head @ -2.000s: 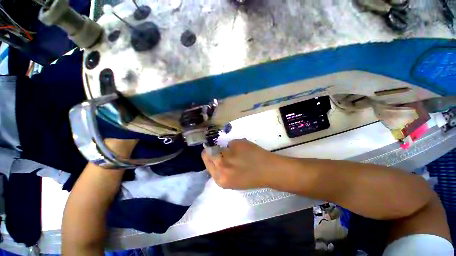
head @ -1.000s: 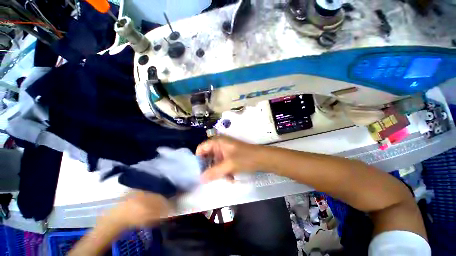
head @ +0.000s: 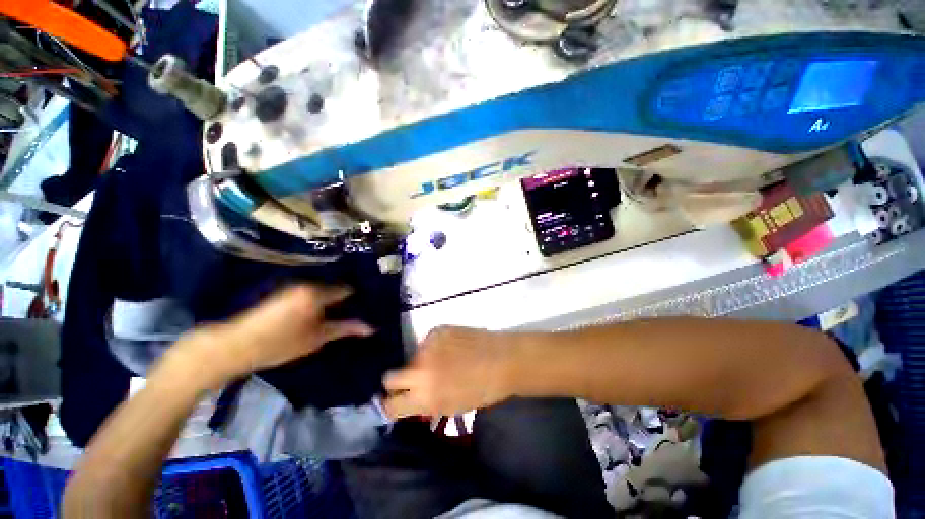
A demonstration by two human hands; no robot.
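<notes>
The navy garment piece [head: 355, 355] lies under and left of the machine's needle area and hangs over the table's front edge. Light grey cloth [head: 294, 428] shows along its lower edge. My left hand [head: 289, 326] is over the navy cloth, thumb and finger apart, slightly blurred. My right hand [head: 446, 375] is at the cloth's right edge by the table front, its fingers closed on the edge. The white and blue sewing machine [head: 456, 132] stands behind. Its presser foot area [head: 355, 241] is just beyond the cloth, and the needle is too small to tell.
A phone [head: 570, 211] lies under the machine arm. A red and gold packet [head: 786, 221] and metal bobbins [head: 893, 208] lie at the table's right end. A blue basket [head: 218, 482] is below left. An orange-handled tool [head: 66, 25] is at the upper left.
My left hand has moved up from below the table edge onto the cloth. My right hand has moved slightly down. The navy cloth now spreads further right and over the front edge.
</notes>
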